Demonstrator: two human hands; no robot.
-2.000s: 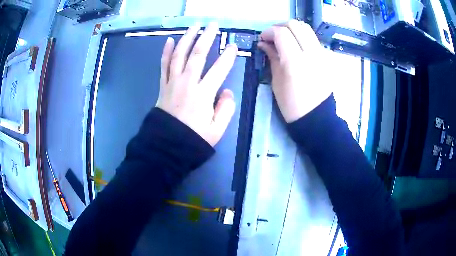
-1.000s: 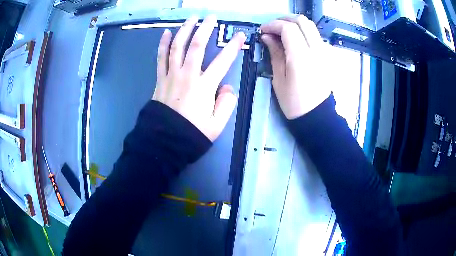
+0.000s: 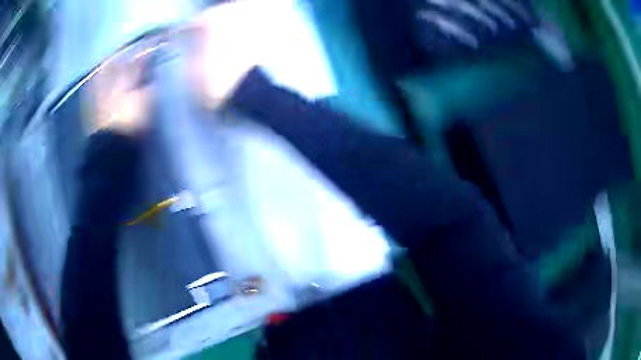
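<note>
The view is strongly blurred. The dark grey display panel (image 3: 165,260) lies on the pale fixture plate (image 3: 228,309) at the left. An orange flex cable (image 3: 151,211) with a pale connector (image 3: 184,201) crosses it. A white L-shaped corner mark (image 3: 209,281) shows at its near right corner. My left hand (image 3: 119,98) is a blur over the panel's far part. My right hand (image 3: 214,60) is washed out by glare near the panel's far right side. Fingers and anything held cannot be made out.
A red button (image 3: 278,318) sits at the machine's front edge. At the right are a green-topped bench (image 3: 446,91), a large dark sheet or mat (image 3: 548,155) and blurred pale small parts (image 3: 457,21) on a dark mat. Green floor shows at the bottom.
The camera view has swung right and down, so the panel and both hands now appear farther left. The near panel corner, red button and more of the side bench have come into view.
</note>
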